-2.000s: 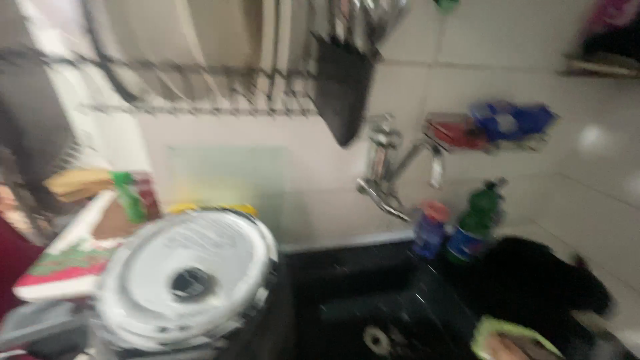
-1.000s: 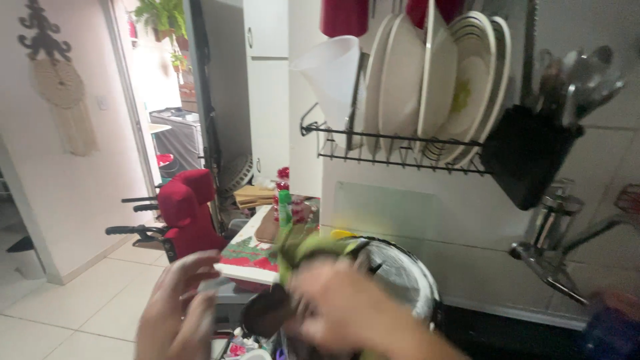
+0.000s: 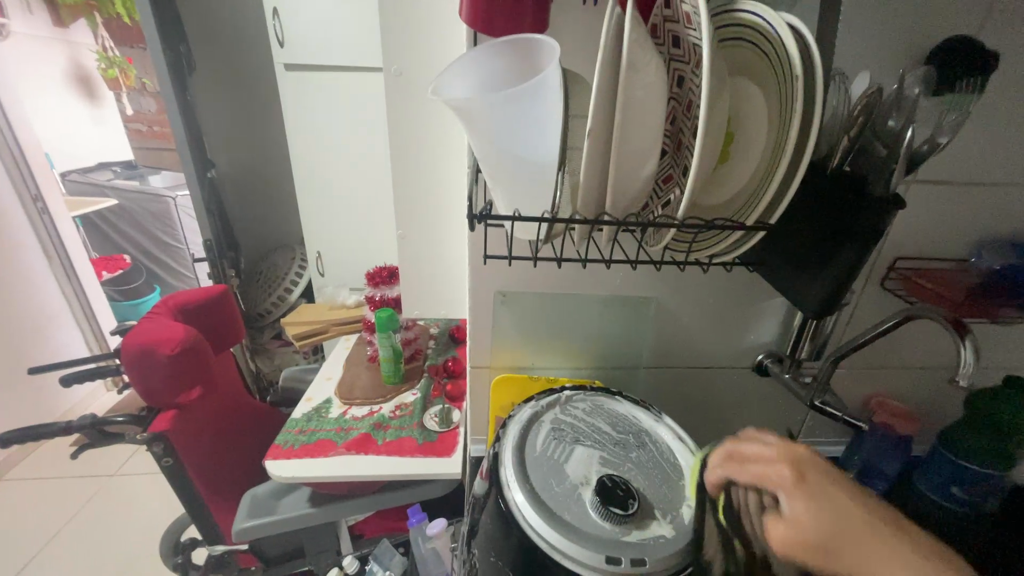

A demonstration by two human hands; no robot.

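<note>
My right hand (image 3: pixel 772 488) grips a dark striped cloth with a yellow-green edge (image 3: pixel 732 520), which hangs down beside a large pot. The cloth touches or nearly touches the right rim of the pot's metal lid (image 3: pixel 560 480). Whitish smears cover the lid, and a black knob (image 3: pixel 615 498) sits on it. Behind the pot stands a yellow board (image 3: pixel 512 394) against the wall. My left hand is out of view.
A black wire dish rack (image 3: pixel 616 260) with plates and a plastic jug (image 3: pixel 512 120) hangs above. The chrome faucet (image 3: pixel 888 320) is at right. At left are a red-covered wheelchair (image 3: pixel 184 376) and a small table (image 3: pixel 368 466) with a green can (image 3: pixel 389 348).
Both hands were near the cloth, left of the pot; now the right hand holds the cloth at the lid's right side. My left hand has left the view.
</note>
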